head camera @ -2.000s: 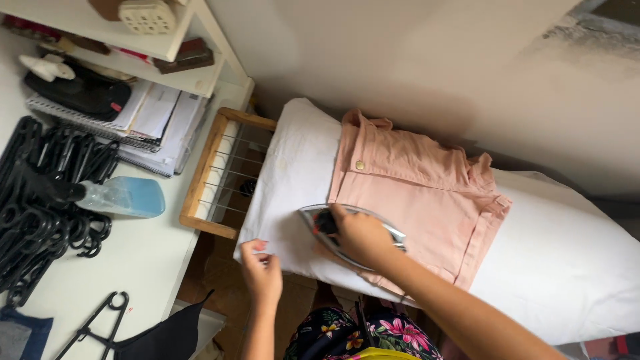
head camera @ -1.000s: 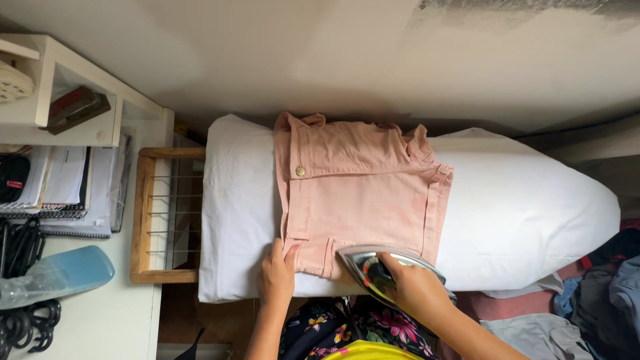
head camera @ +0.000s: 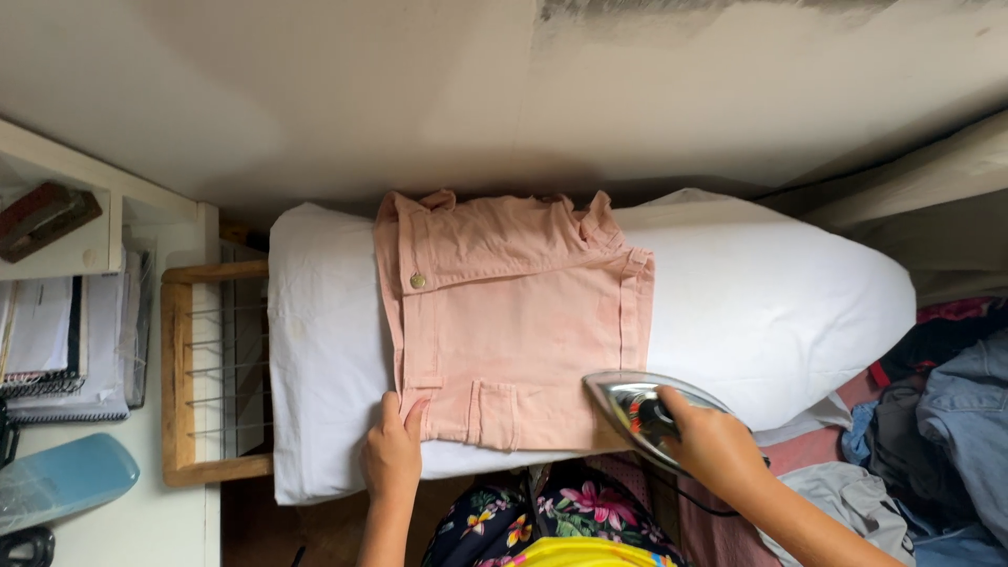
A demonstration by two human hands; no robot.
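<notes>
A pink denim garment [head camera: 520,331] with a metal button lies on the ironing board [head camera: 756,291], which has a white cloth cover. My left hand [head camera: 396,449] pinches the garment's lower left edge between thumb and fingers. My right hand [head camera: 709,441] is closed around the handle of a clothes iron [head camera: 642,402], whose pointed front faces up and left. The iron's tip rests over the garment's lower right part, and its rear reaches past the garment's right side. Its soleplate is hidden from view.
At the board's left end is a wooden frame with wires [head camera: 178,378]. Beside it, a white desk [head camera: 177,520] holds spiral notebooks [head camera: 71,402] and a bottle of blue liquid [head camera: 75,476]. A wall runs behind the board. Piled clothes [head camera: 965,409] lie at the lower right; a cord trails below the iron.
My left hand, apart from the garment two seconds ago, now holds its lower left edge. The iron has moved from the garment's left side to its lower right. The view has shifted right.
</notes>
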